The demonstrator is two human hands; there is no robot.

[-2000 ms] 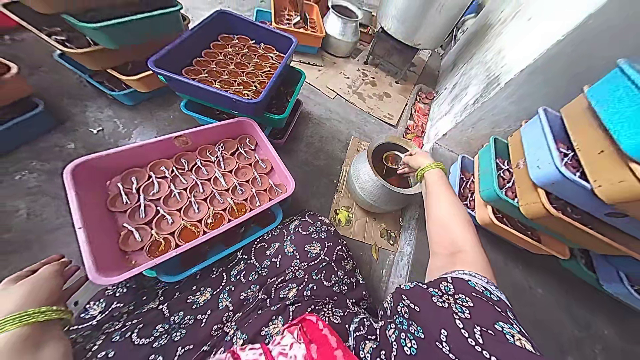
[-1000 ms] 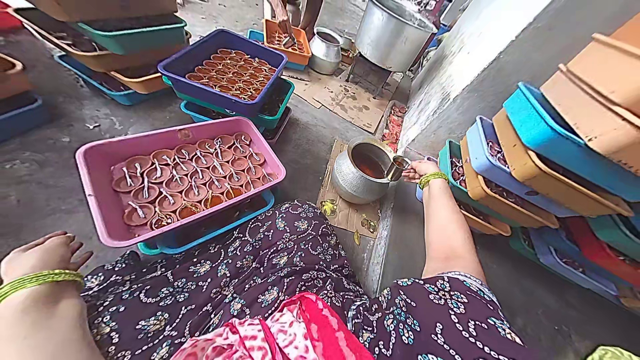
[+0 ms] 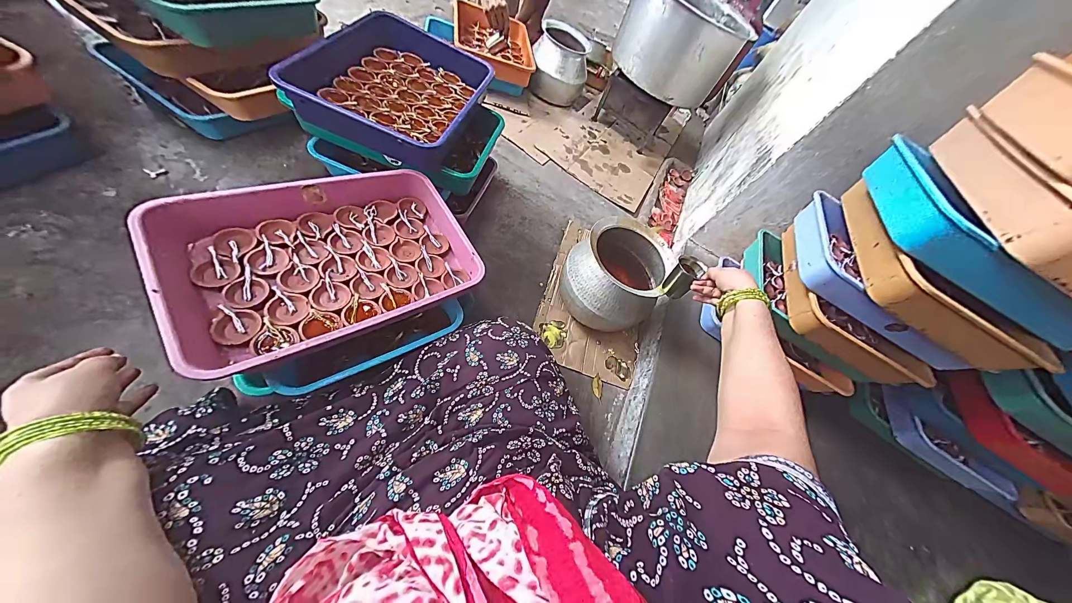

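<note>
My right hand holds a small metal cup at the right rim of a round metal pot, which has brownish-red liquid inside and stands on cardboard. At the left edge, my left hand is empty with its fingers apart, near a pink plastic tub. Rows of small clay lamps with white cotton wicks lie in the tub. A few in the row closest to me hold orange liquid; most others look dry.
A purple tub of filled clay lamps tops a stack behind. Stacked tubs line the right side by a wall. Farther back are a metal vessel, a large pot on a stand, and another person's hand over an orange tub.
My right hand was over the pot's mouth two seconds ago; it has moved to the pot's right rim, with the cup. Another person's hand has appeared at the orange tub.
</note>
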